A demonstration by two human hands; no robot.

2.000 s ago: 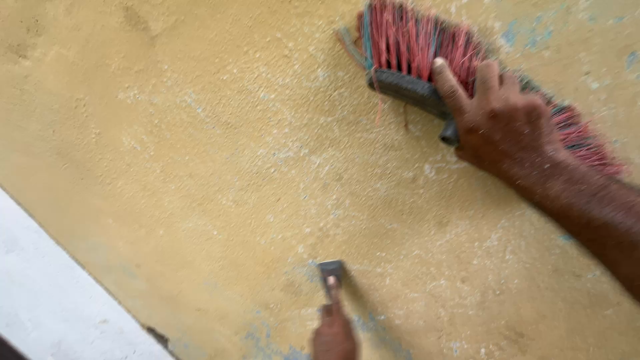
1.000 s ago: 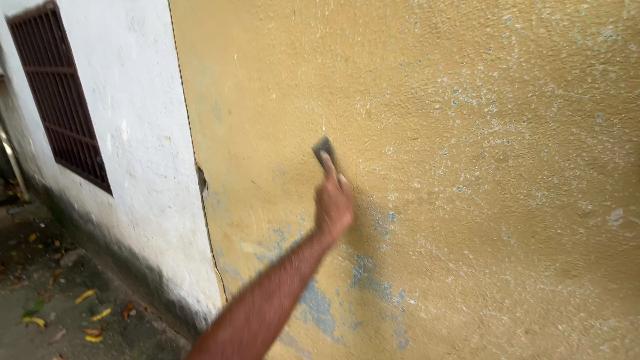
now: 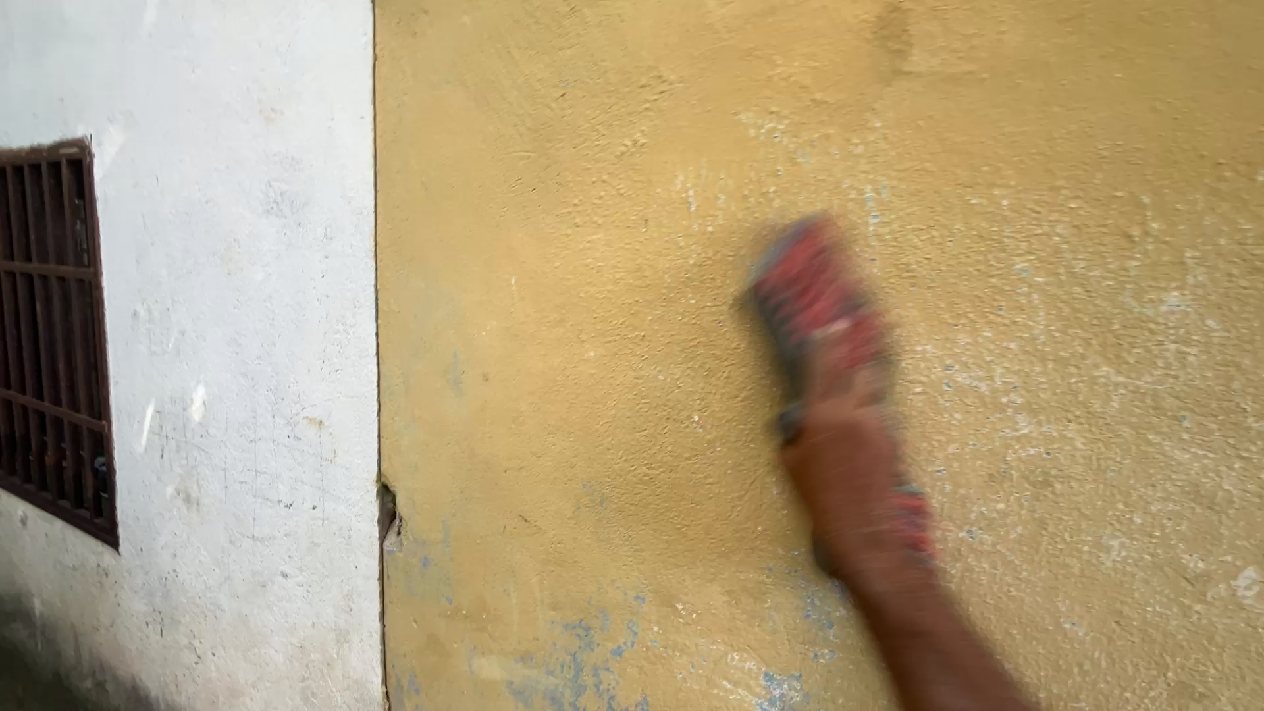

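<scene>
My right hand grips a broom head with red and dark bristles and a dark block; both are blurred by motion. The broom head has no handle in view and lies tilted against the yellow painted wall, its upper end leaning left. White and blue specks show through the paint around it, with larger blue patches lower down. My left hand is out of the frame, and so is the scraper.
Left of a straight vertical joint stands a white wall. A window with a brown metal grille is set in it. A small broken hole lies along the joint.
My left hand with the scraper, seen on the wall one second ago, has left the view. My right hand with the broom head, out of view then, is back against the wall.
</scene>
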